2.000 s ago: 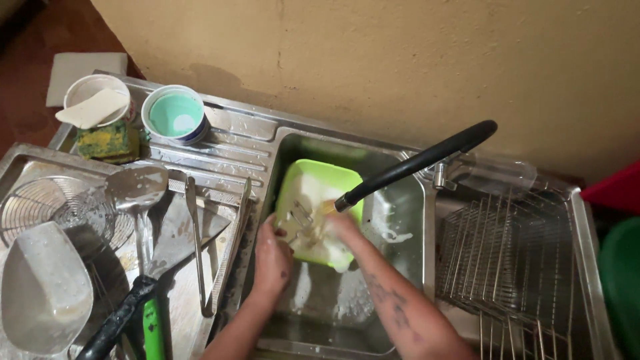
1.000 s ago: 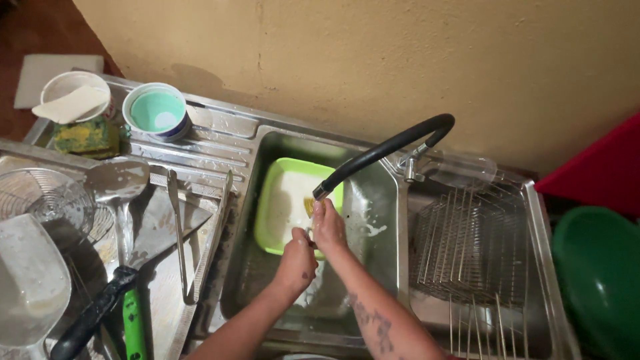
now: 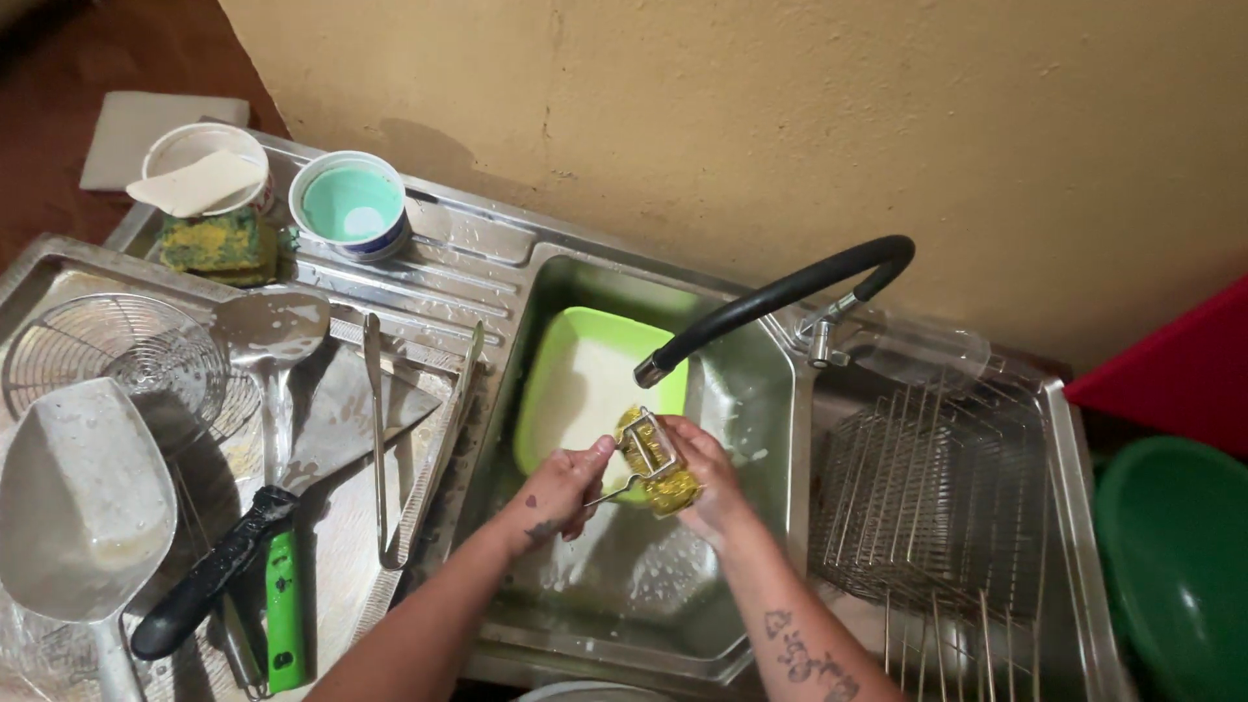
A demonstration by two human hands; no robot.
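Note:
Over the sink's near half, my left hand (image 3: 561,492) grips the thin handle of a metal peeler (image 3: 648,447), whose wire frame points up and right. My right hand (image 3: 707,478) holds a gold scouring pad (image 3: 673,492) against the back of that frame. Beneath and beyond both hands, a lime-green plastic basin (image 3: 546,390) with whitish soapy water sits in the steel sink (image 3: 682,604). The black flexible faucet spout (image 3: 770,302) arches above the basin, with no water seen running from it.
At left, a metal tray (image 3: 341,585) bears a scoop (image 3: 73,507), a skimmer (image 3: 117,361), a ladle (image 3: 273,327), a spatula (image 3: 336,419) and tongs (image 3: 375,439). Two tubs (image 3: 348,205) and a sponge (image 3: 219,249) stand behind. Wire racks (image 3: 926,507) lie right, beside a green basin (image 3: 1170,546).
My hands were inside the green basin two seconds ago; they have come out toward me. The peeler and the gold pad now show plainly between them.

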